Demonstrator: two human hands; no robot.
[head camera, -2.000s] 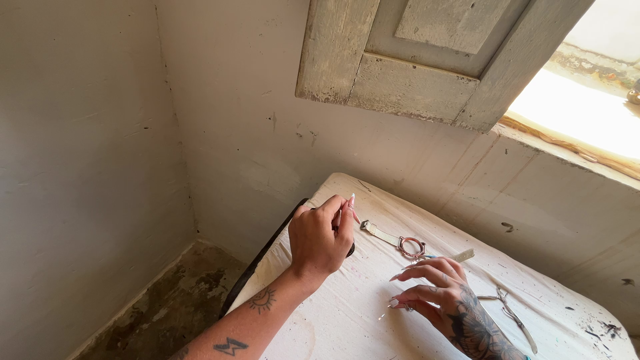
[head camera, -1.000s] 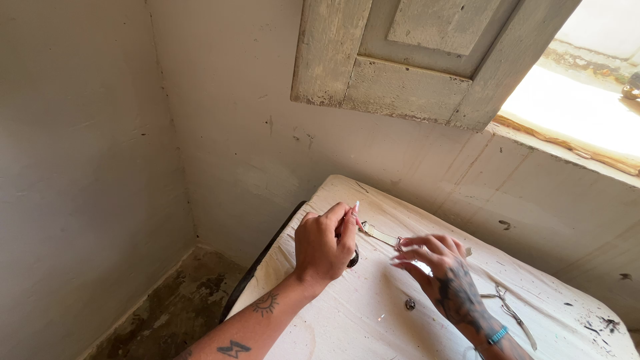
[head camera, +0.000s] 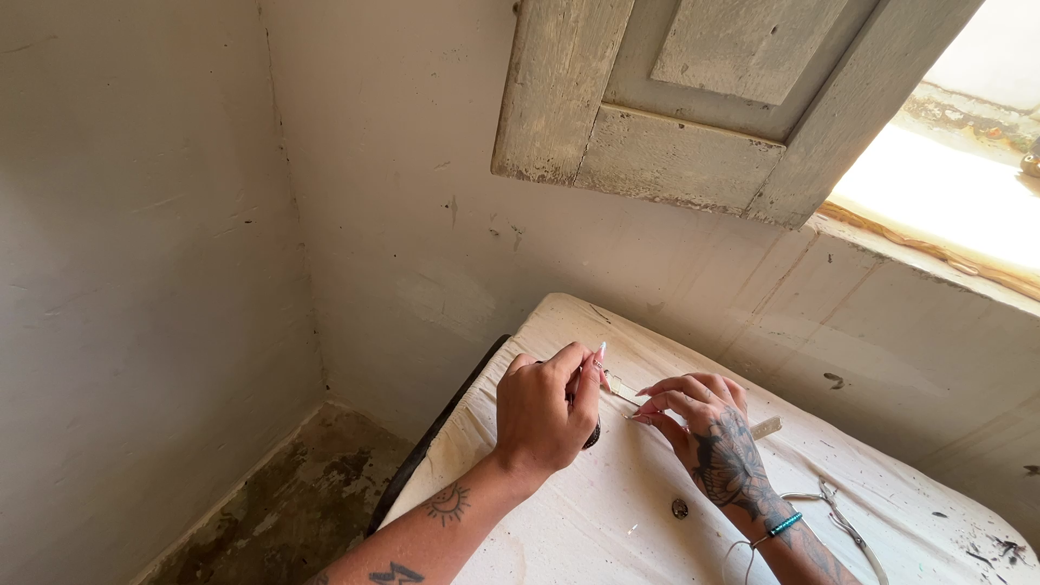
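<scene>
Near the left end of the cloth-covered table, my left hand is closed with a small beaded piece between thumb and forefinger; a dark rounded item shows below its palm. My right hand pinches a thin wire-like piece just to the right of it. Behind the hands lies a pale flat strip, mostly covered by the right hand. A small dark round piece rests on the cloth below the right hand. Metal pliers lie beside my right wrist.
A weathered wooden shutter hangs above the table, next to a bright window opening with a sill. Plaster walls meet in a corner at left. Dark scraps lie at the table's right end.
My right hand has moved left, close to my left hand. A copper-coloured ring-shaped piece seen on the strip two seconds ago is no longer visible there.
</scene>
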